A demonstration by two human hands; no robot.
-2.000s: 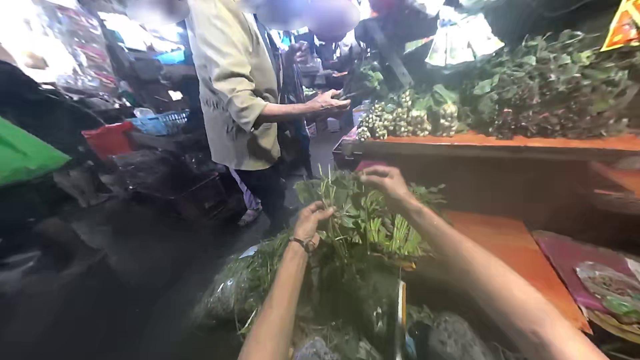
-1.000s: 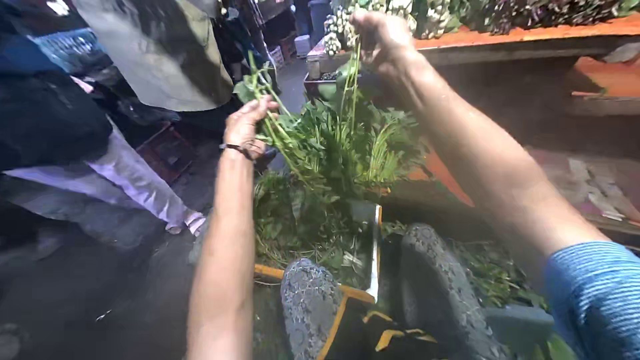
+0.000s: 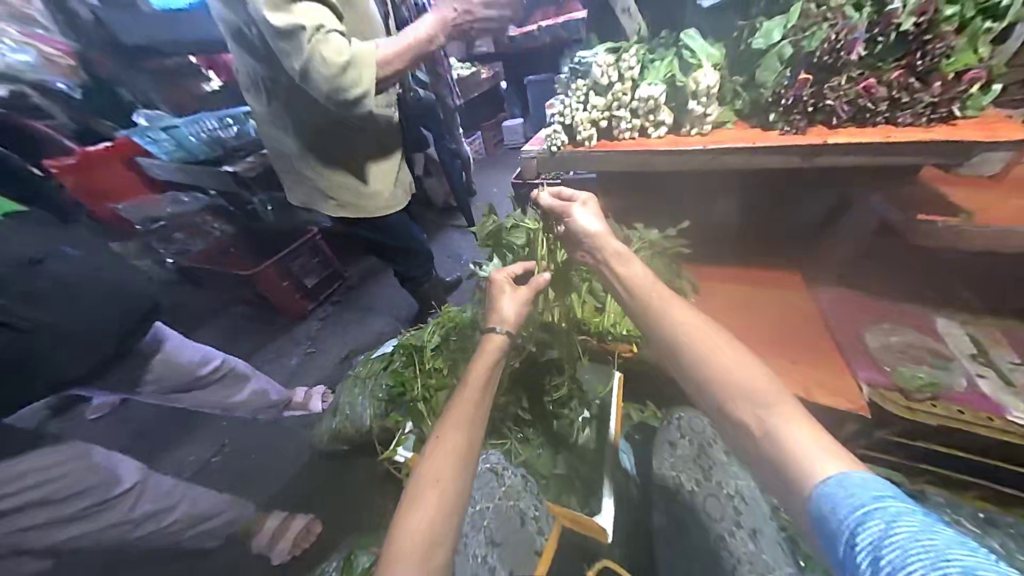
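My right hand (image 3: 572,216) pinches the end of some thin green stems, raised above a heap of leafy greens. Lower and to its left, my left hand (image 3: 516,296), with a dark band at the wrist, has thumb and forefinger curled at the same stems (image 3: 546,252); whether it grips them I cannot tell. Behind both hands stand bunches of leafy greens (image 3: 604,308) with pale green stalks. More loose greens (image 3: 432,360) spill over to the left, partly in clear plastic. Between my knees is a container with a white and orange edge (image 3: 614,448), holding leaves.
A shelf with an orange cover (image 3: 848,138) carries white bulbous vegetables (image 3: 616,96) and purple-green leafy bunches (image 3: 880,72). A person in a light shirt (image 3: 336,104) stands ahead, near a red crate (image 3: 300,272). Another person's legs (image 3: 208,368) extend at the left.
My hands were apart with stems in both a second ago; now they are closer together, one above the other. The view has tilted up. The left person's legs show in a different pose.
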